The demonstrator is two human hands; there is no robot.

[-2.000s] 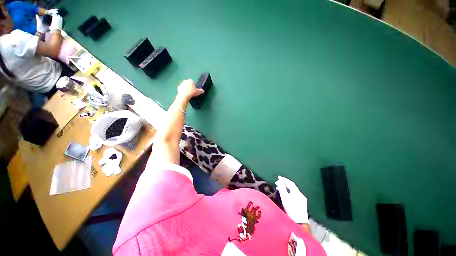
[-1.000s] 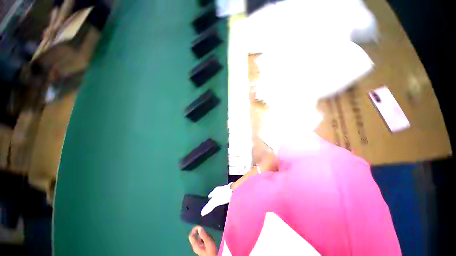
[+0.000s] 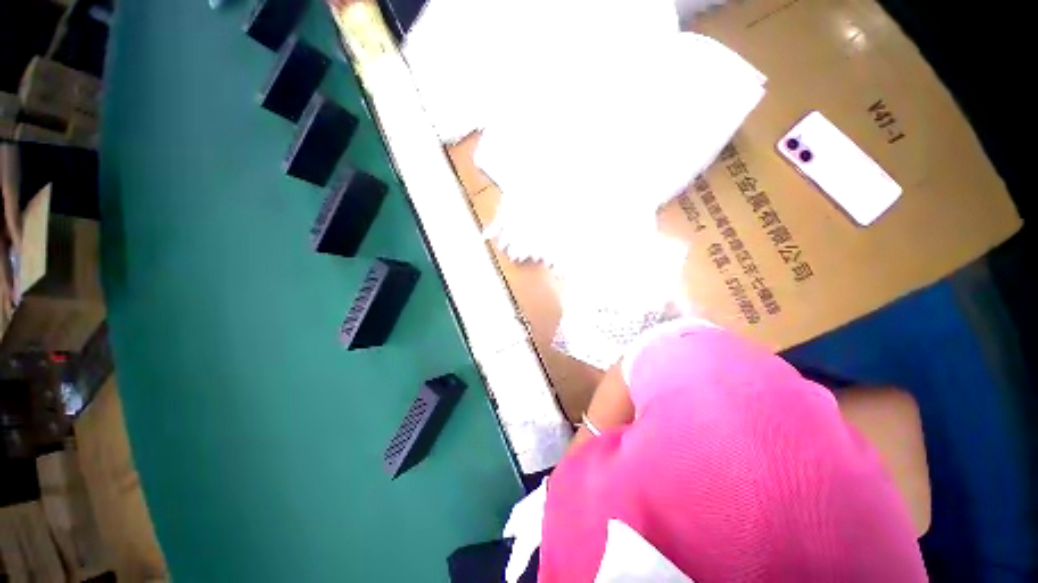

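My right hand (image 3: 524, 531), in a white glove, is at the bottom edge, partly cut off. It holds the right end of a black housing (image 3: 480, 560), which is also cut off by the bottom edge. My left hand is out of the picture. Several more black housings stand in a slanting row up the green belt. The nearest (image 3: 425, 425) shows a side with small holes and touches neither hand.
A glaring white stack of bubble bags (image 3: 615, 125) lies on the cardboard-covered side table (image 3: 956, 194), right of the belt's pale edge tape (image 3: 455, 245). A pink smartphone (image 3: 840, 169) lies farther right. Brown cartons (image 3: 57, 279) stand across the green belt (image 3: 228, 376).
The view has turned, and the row of housings now slants to the upper left. My left hand has gone out of view. My gloved right hand is lower in the picture, still at the housing.
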